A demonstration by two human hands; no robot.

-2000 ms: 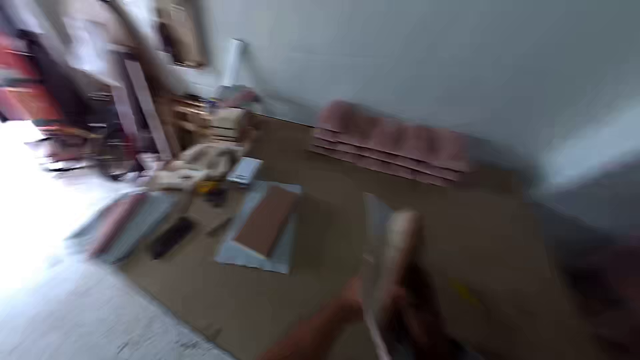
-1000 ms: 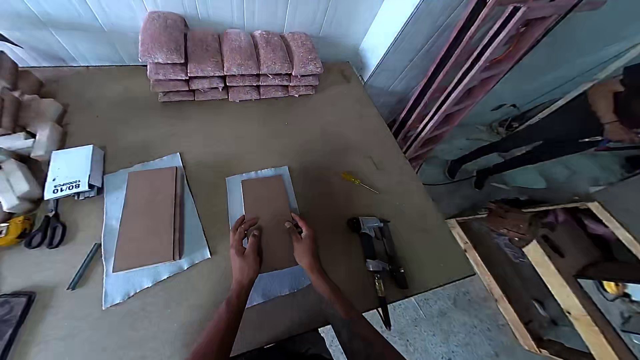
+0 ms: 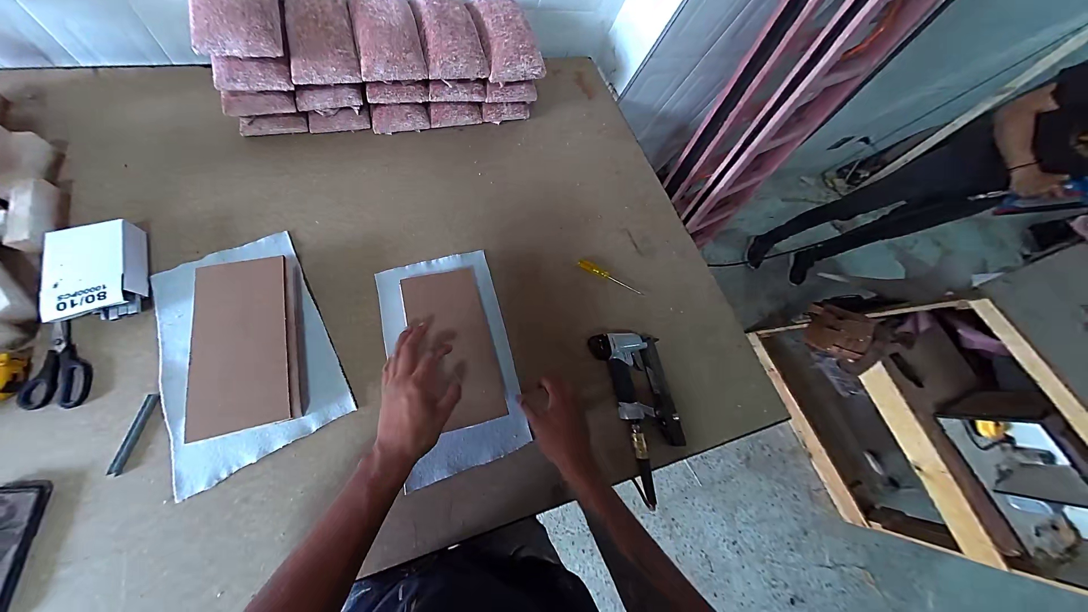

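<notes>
A brown rectangular board (image 3: pixel 463 340) lies on a light grey-blue fabric sheet (image 3: pixel 459 459) at the table's middle. Over the board's left side is my left hand (image 3: pixel 416 387), fingers spread, holding nothing. My right hand (image 3: pixel 552 416) is at the fabric's right edge, its fingers curled; whether it pinches the fabric is unclear. To the left, several brown boards (image 3: pixel 238 348) are stacked on a larger fabric piece (image 3: pixel 327 382). A pneumatic stapler (image 3: pixel 637 382) with a hose fitting lies right of my right hand, below a yellow-handled screwdriver (image 3: pixel 599 271).
Stacked pink padded blocks (image 3: pixel 391 51) stand at the table's back. At the left are a white box (image 3: pixel 89 263), black scissors (image 3: pixel 59 374) and a strip of staples (image 3: pixel 133 433). A wooden frame (image 3: pixel 918 450) is beyond the table's right edge, with another person (image 3: pixel 926 178) behind it.
My left hand has lifted and opened from the board's lower part, and my right hand has moved off it to the fabric's right edge. The view has moved closer since one second ago.
</notes>
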